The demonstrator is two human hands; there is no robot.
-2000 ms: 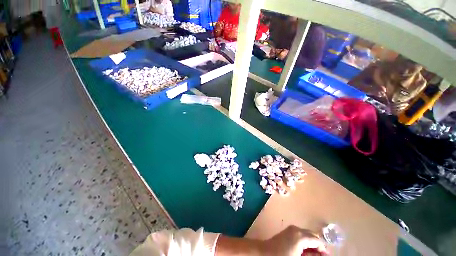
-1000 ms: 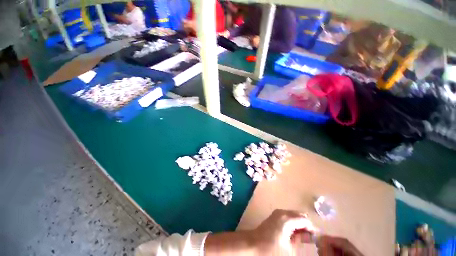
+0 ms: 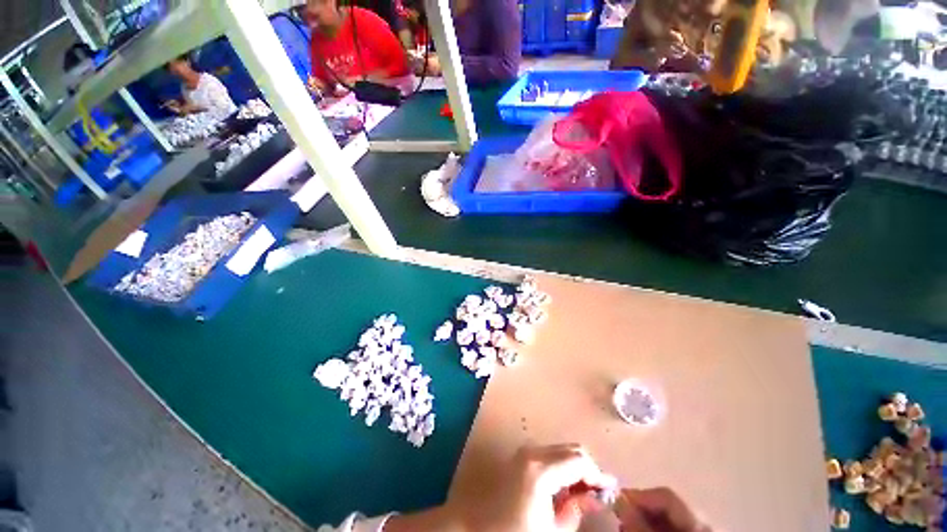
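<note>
My left hand [image 3: 545,485] is at the bottom centre over the cardboard sheet [image 3: 716,416], fingers pinched on a small whitish piece [image 3: 605,488]. My right hand [image 3: 661,511] touches the same piece from the right, partly cut off by the bottom edge. The fingers hide most of the piece. A small round dish [image 3: 637,402] with pale contents stands on the cardboard beyond my hands. A pile of joined pieces [image 3: 496,324] lies at the cardboard's upper left corner. A pile of white housings [image 3: 386,382] lies on the green top further left.
Orange-tan parts [image 3: 903,468] lie at the lower right. A blue tray [image 3: 197,260] of whitish parts is at left. Behind the cardboard are a pale upright [image 3: 312,135], a blue tray [image 3: 540,201], a pink-red bag [image 3: 633,140] and a black bag [image 3: 758,177]. People sit opposite.
The view has turned to the right, so the orange-tan pile now shows. My right hand has come into view and meets my left hand at the small piece.
</note>
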